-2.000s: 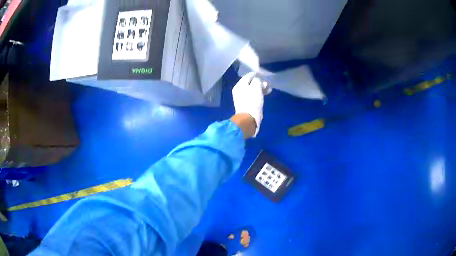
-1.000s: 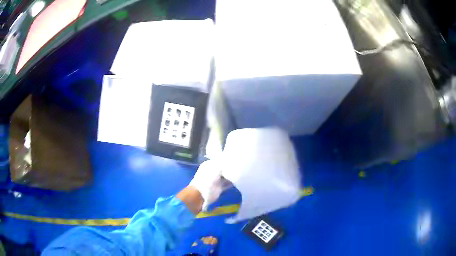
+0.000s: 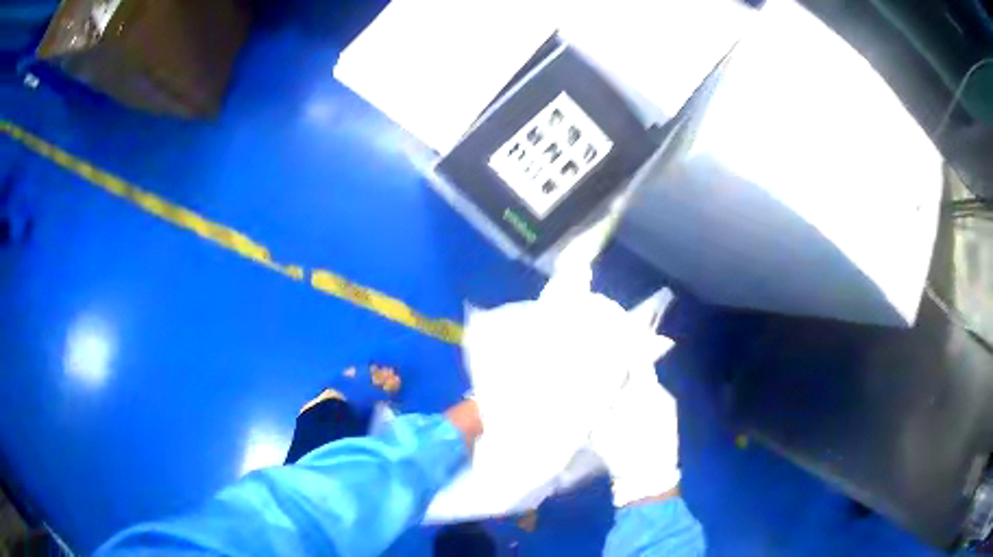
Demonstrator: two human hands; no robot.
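A large crumpled white sheet [image 3: 534, 381] hangs in front of me, glaring white. My right hand [image 3: 642, 441], in a white glove, is closed on the sheet's right side; its fingers blend into the glare. My left arm reaches in from the lower left to the sheet's left edge; my left hand is hidden by the sheet or lost in the glare. Just beyond the sheet, a retail box [image 3: 470, 156] with a black face and white picture grid fronts a row of boxes, tilted in view. The sheet's upper end reaches close to its lower corner.
A big white carton [image 3: 784, 207] stands right of the boxes, another white surface [image 3: 408, 60] lies behind them at left. A brown carton [image 3: 163, 54] is at top left. Yellow tape [image 3: 370, 299] crosses the blue floor. A dark metallic surface [image 3: 860, 424] is at right. A shoe shows below left.
My right hand has come into view at the sheet. The sheet is now bunched nearer to me. The view has turned, and the small dark box on the floor no longer shows.
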